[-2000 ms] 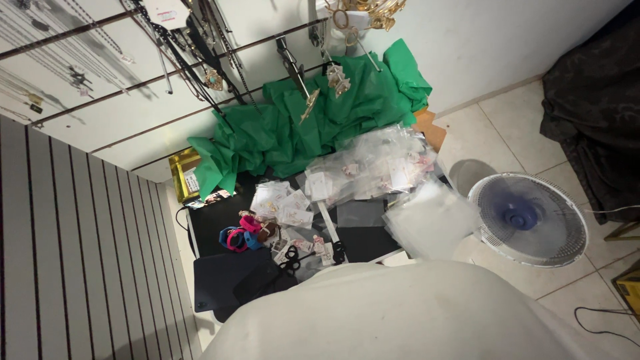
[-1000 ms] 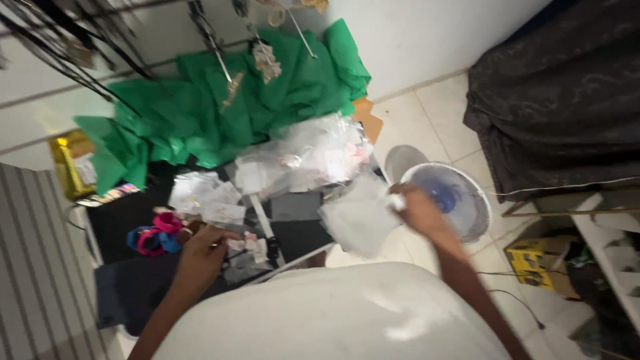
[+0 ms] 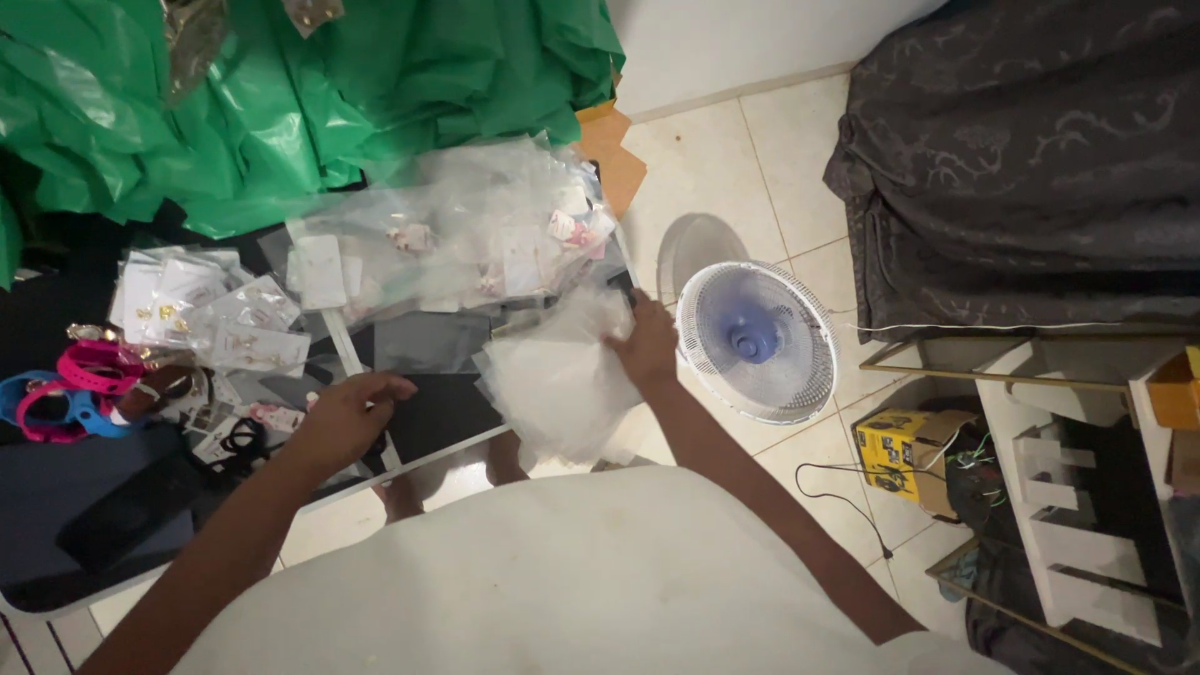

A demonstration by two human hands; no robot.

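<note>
My right hand (image 3: 649, 345) grips the right edge of a stack of clear plastic bags (image 3: 561, 380) at the table's right corner. Above the table's near edge, my left hand (image 3: 352, 422) has its fingers loosely curled, and nothing shows in them. Left of it lie carded earrings in small bags (image 3: 255, 345), pink and blue wristbands (image 3: 84, 417) and a black cable (image 3: 242, 445). Behind both hands spreads a pile of clear bags (image 3: 450, 220) with carded jewellery inside.
Green plastic sheeting (image 3: 441, 84) covers the back of the table. A white fan (image 3: 757, 342) stands on the tiled floor at right, near a yellow box (image 3: 900, 459) and a white shelf unit (image 3: 1041, 506). A dark phone (image 3: 131, 511) rests at the near left.
Both hands, out of sight in the oldest frame, came into view. My right hand has moved from above the fan to the stack's edge. The view has shifted right and closer.
</note>
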